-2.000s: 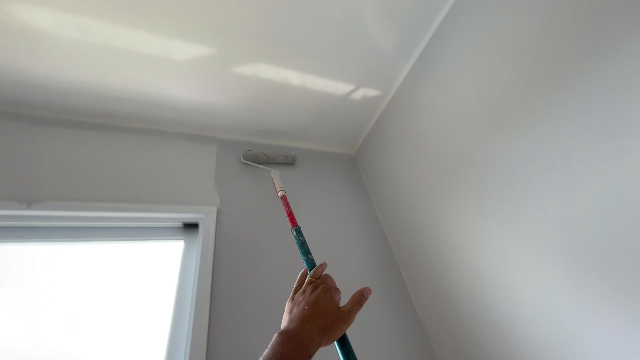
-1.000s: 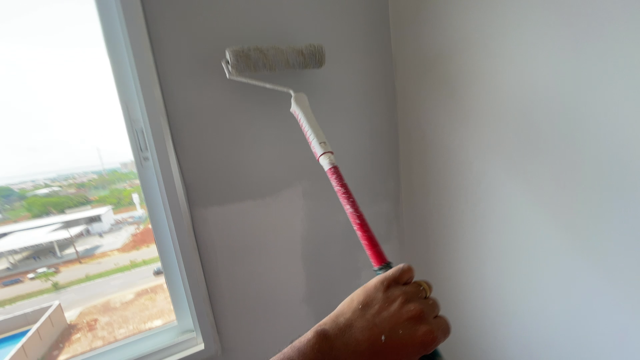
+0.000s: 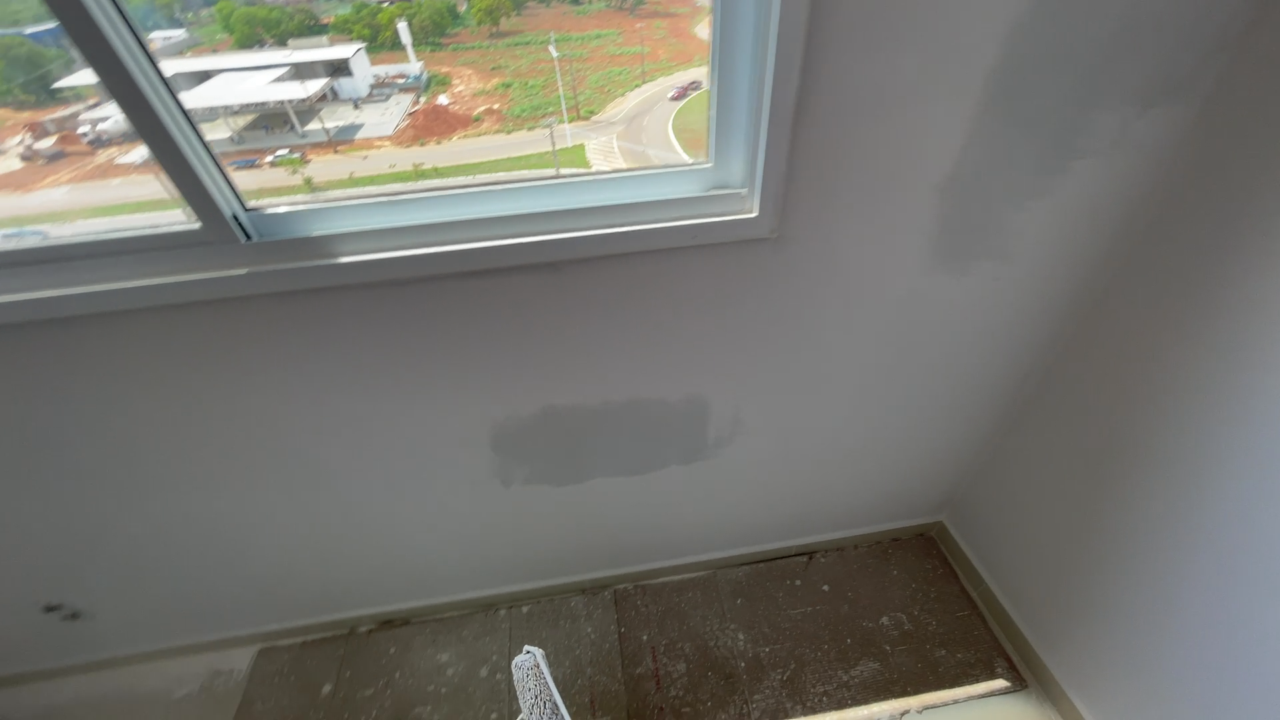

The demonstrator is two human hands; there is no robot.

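At the bottom edge of the head view, the fluffy nap of a paint roller [image 3: 537, 684] with its metal frame shows over the floor covering; its handle and pole are out of view. Neither of my hands is in view. Beneath the window, the grey wall [image 3: 330, 400] bears a darker, wet-looking patch of paint [image 3: 605, 438]. Another darker area of paint [image 3: 1010, 170] spreads over the wall right of the window.
A window with a pale frame [image 3: 500, 250] fills the upper left. Paint-spotted brown sheets [image 3: 800, 630] cover the floor along the baseboard [image 3: 700, 570]. A pale strip [image 3: 920, 700] lies near their edge. A side wall [image 3: 1150, 480] rises at right.
The view has swung down from the ceiling and upper wall to the lower wall and floor. The hand on the roller pole has left the view; the roller is now low down.
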